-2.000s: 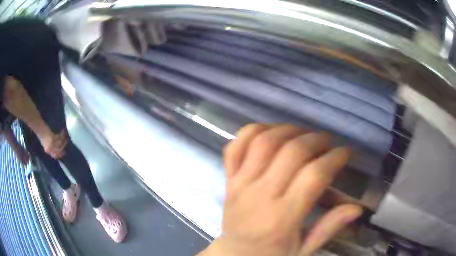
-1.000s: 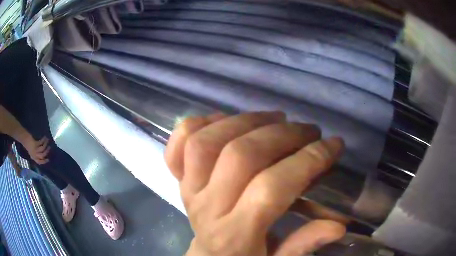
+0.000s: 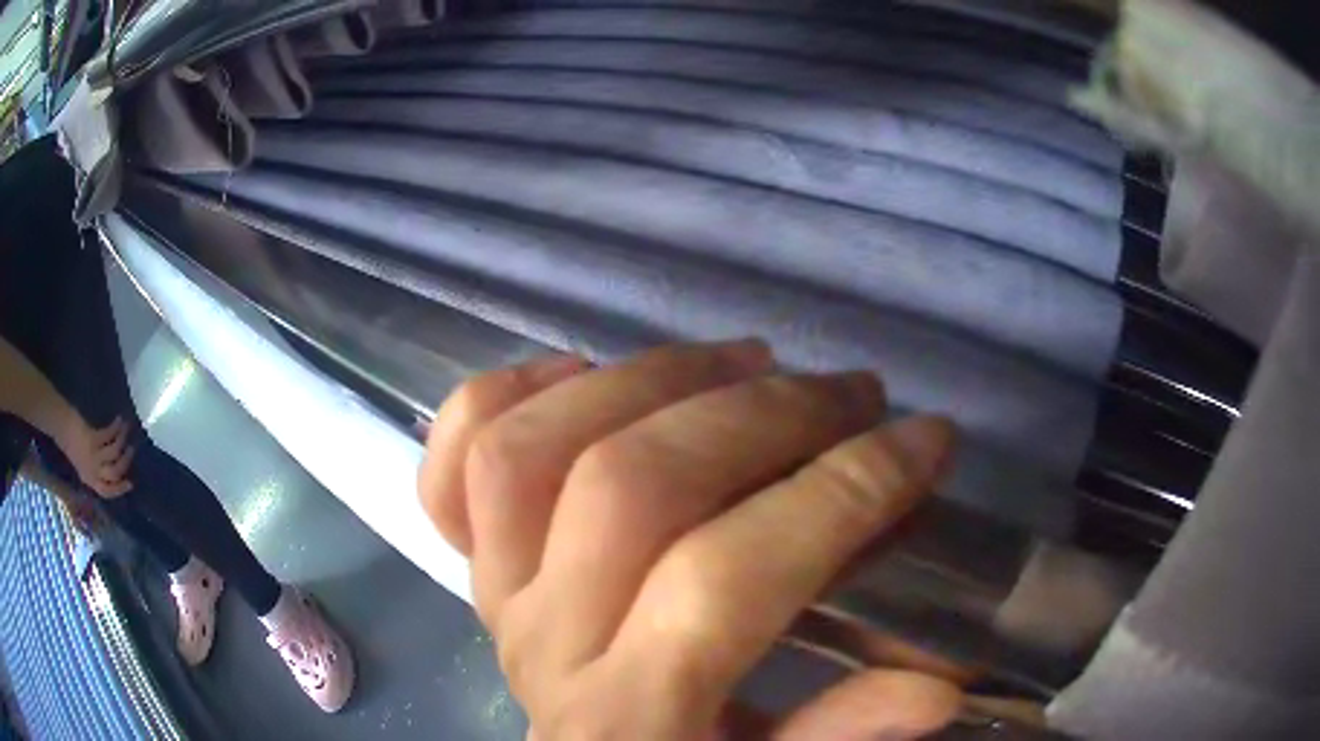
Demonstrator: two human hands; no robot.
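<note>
My left hand point(image 3: 652, 536) is curled over a large chrome rail point(image 3: 362, 333), fingers bent over its upper side and thumb low on the near side; its palm is hidden. Beyond the rail, a blue-grey curtain panel point(image 3: 695, 217) lies in long even folds. Its gathered beige-grey end point(image 3: 196, 123) hangs in loops at the upper left, with loose threads. Beige-grey cloth point(image 3: 1230, 550) covers the right side. Shiny steel tubes point(image 3: 1158, 384) show between this cloth and the folds. My right hand is not in view.
A person in pink clogs point(image 3: 309, 649) stands at the left, hands together near the knees. A whitish-blue cover point(image 3: 333, 478) runs outside the rail. A rack of blue folded cloth point(image 3: 51, 623) is at the lower left. A frayed cloth edge point(image 3: 1202, 109) hangs close at the upper right.
The view has shifted closer over the folds and is sharper. My left hand appears further left and lower, still over the rail. The frayed cloth edge shows larger at the upper right.
</note>
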